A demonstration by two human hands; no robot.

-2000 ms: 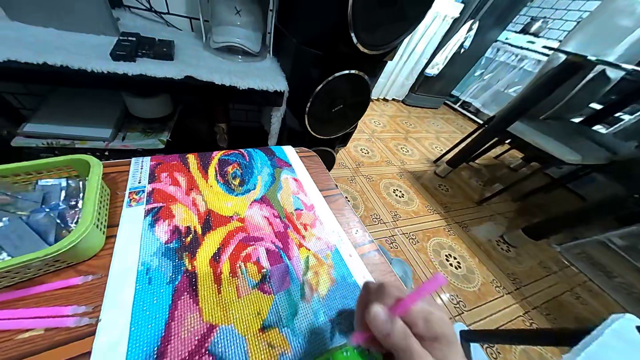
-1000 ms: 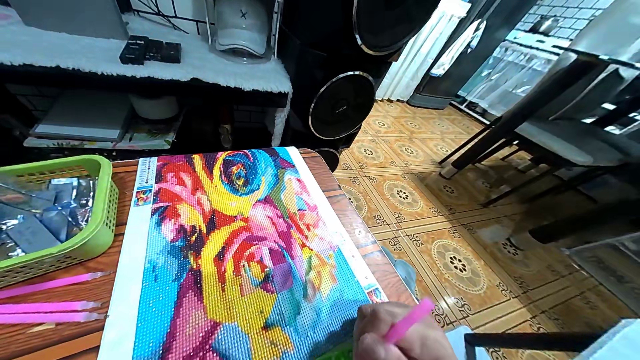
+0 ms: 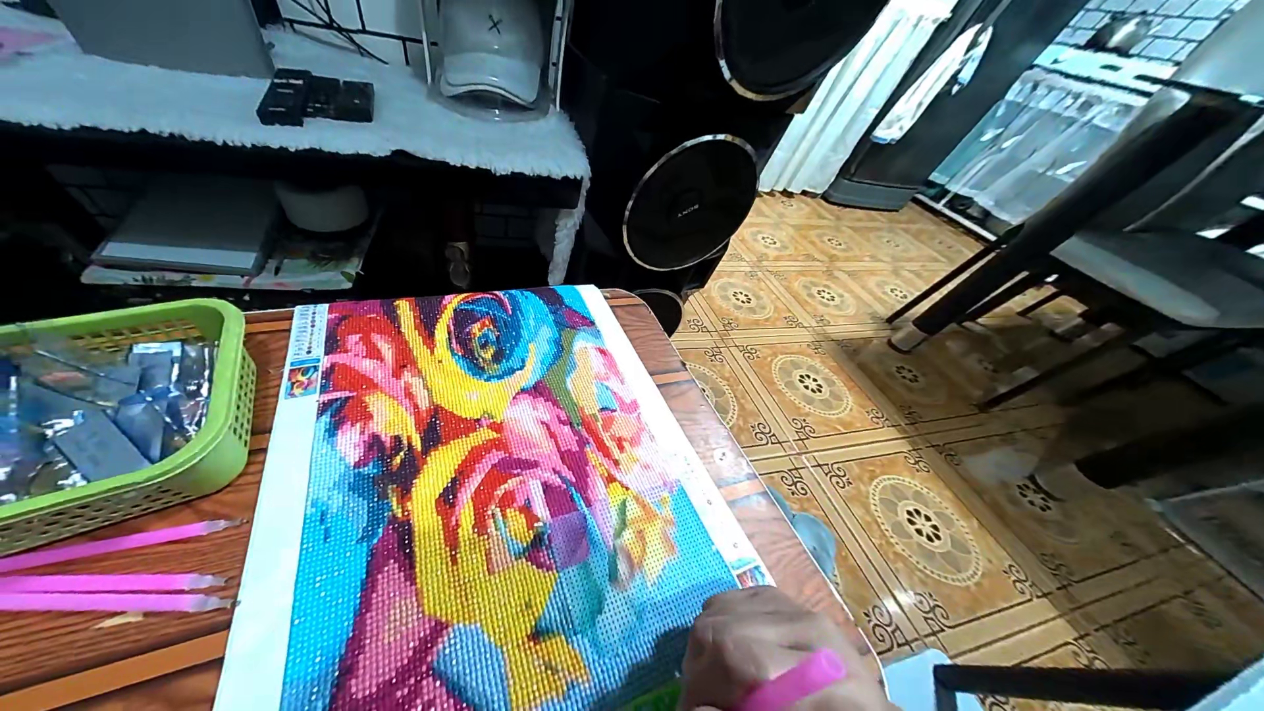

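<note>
At the lower right of the head view, my right hand point(image 3: 775, 647) is closed around a pink pen-like applicator point(image 3: 800, 681), over the lower right part of a diamond painting canvas point(image 3: 513, 474). The canvas shows colourful roses and lies on a wooden table point(image 3: 711, 434). A green edge shows just left of the hand at the bottom of the view; what it belongs to is mostly hidden. Several pink pens point(image 3: 118, 583) lie on the table left of the canvas. My left hand is outside the view.
A green plastic basket point(image 3: 232, 395) with small plastic packets stands at the left table edge. Behind are a shelf with a white fluffy cover point(image 3: 415, 133), holding a cap point(image 3: 491, 49) and small black boxes point(image 3: 316, 97), and black speakers point(image 3: 691, 202). A chair point(image 3: 1175, 276) stands at right.
The right hand has turned, so the pink applicator in it points more toward the camera than two seconds ago. The pens and basket lie as before.
</note>
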